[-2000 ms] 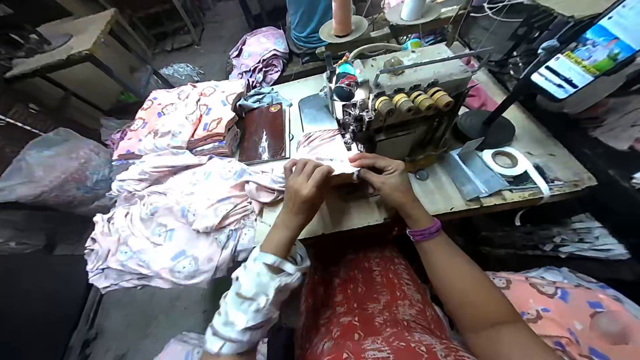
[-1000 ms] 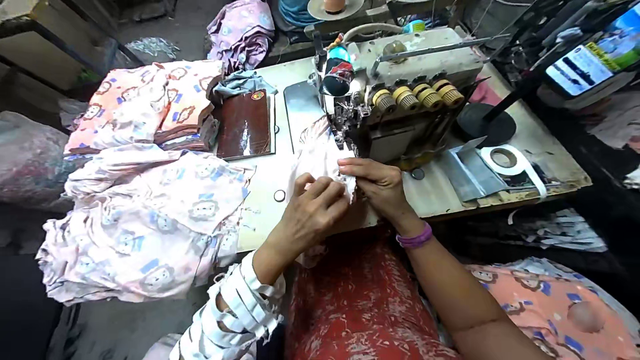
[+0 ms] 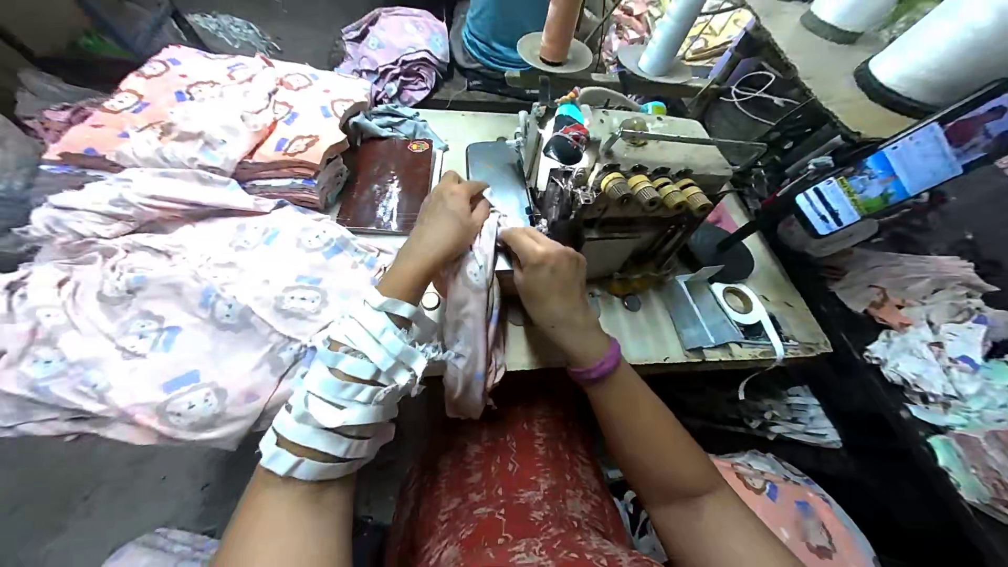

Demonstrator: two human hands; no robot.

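Note:
My left hand (image 3: 451, 216) and my right hand (image 3: 549, 279) pinch the upper end of a narrow piece of pale pink printed fabric (image 3: 472, 339), just left of the needle area of an overlock sewing machine (image 3: 630, 169). The fabric hangs down over the table's front edge. White strips of cloth (image 3: 339, 402) are wound around my left forearm, and a purple band (image 3: 596, 361) circles my right wrist. A large heap of pale pink printed fabric (image 3: 181, 315) lies left of my left hand. The fingertips partly hide the fabric's gripped edge.
A brown notebook (image 3: 387, 185) and stacked orange printed fabric (image 3: 213, 102) lie at the back left. To the right are a roll of white tape (image 3: 739, 303), a grey metal piece (image 3: 701, 311) and a phone on a stand (image 3: 890, 173). Thread cones (image 3: 561, 31) stand behind the machine.
My left hand has moved up and away from me, beside the machine's plate. The fabric, bunched under my hands a second ago, now hangs lengthwise between them over the table edge.

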